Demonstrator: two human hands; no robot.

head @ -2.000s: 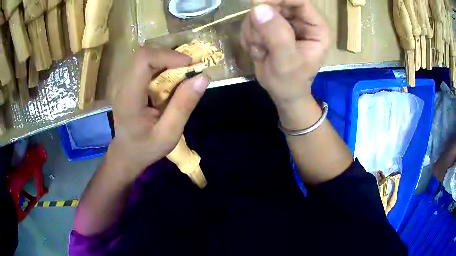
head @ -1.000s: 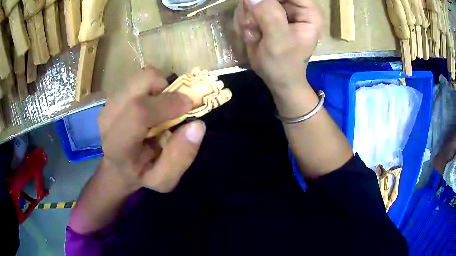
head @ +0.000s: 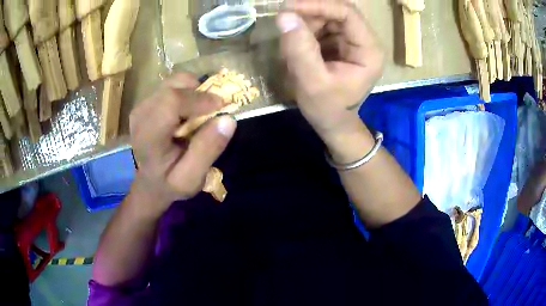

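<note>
My left hand (head: 179, 134) is closed around a carved wooden piece at the bench edge. Its pale, knobbly carved head (head: 230, 88) shows beyond my fingers, and its stub end (head: 215, 184) sticks out below my hand. A small dark spot shows beside the head near my thumb. My right hand (head: 335, 66) is raised to the right of it, pinching a thin pale applicator stick (head: 267, 13) between thumb and fingers. The stick's far end reaches the rim of the white oval glue cup (head: 227, 22). The part inside my fingers is hidden.
Stacked wooden pieces (head: 117, 45) overlap on the left of the bench, and more pieces (head: 484, 42) stand in a row at the right. A single piece (head: 412, 36) lies nearer the middle. Blue crates (head: 422, 119) and a red stool (head: 39, 230) are below. Someone's arm (head: 534, 185) shows far right.
The carved head turned and dipped below the bench edge, then came back up over it. My right hand moved slightly left and down, bringing the stick to the cup.
</note>
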